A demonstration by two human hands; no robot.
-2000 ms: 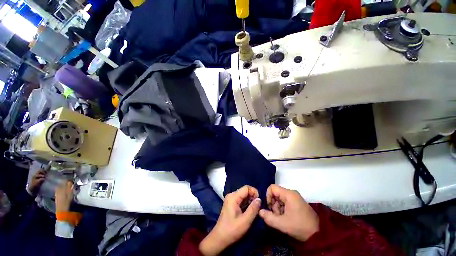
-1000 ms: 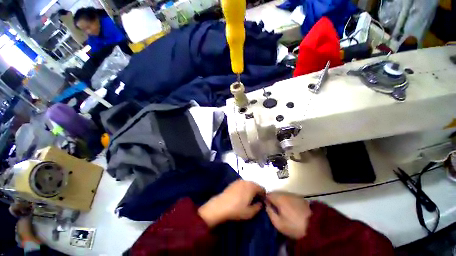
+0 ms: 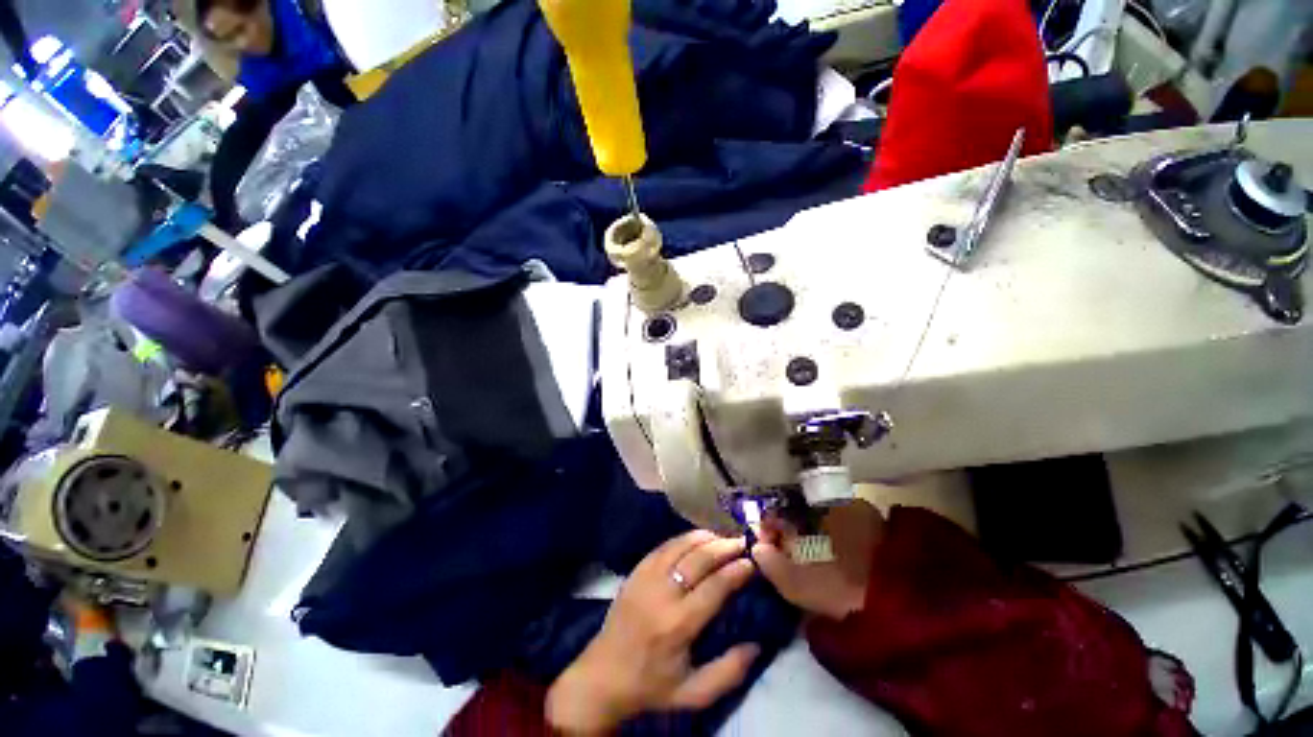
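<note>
The navy garment piece point(image 3: 475, 562) lies on the white table at the left of the sewing machine point(image 3: 922, 317) and runs under my hands to the needle area. The presser foot area point(image 3: 752, 516) is lit and partly hidden by the machine head and fingers. My left hand point(image 3: 662, 619), with a ring, lies on the navy cloth, its fingertips at the presser foot. My right hand point(image 3: 828, 562) is partly behind the machine head, its fingertips on the cloth beside the left ones. The grey garment panel point(image 3: 360, 389) lies to the left, touching the navy cloth.
A black pad point(image 3: 1044, 507) lies under the arm, black-handled snips point(image 3: 1241, 598) at the right. A yellow-handled screwdriver point(image 3: 598, 87) stands on the machine head. Behind are a red cover point(image 3: 962, 94) and a navy pile point(image 3: 447, 130). A cream machine point(image 3: 159, 504) and another person point(image 3: 274, 43) are at left.
Both hands have moved with the navy cloth from the table's front edge to the needle. The needle area is now lit. The view has shifted closer to the machine head.
</note>
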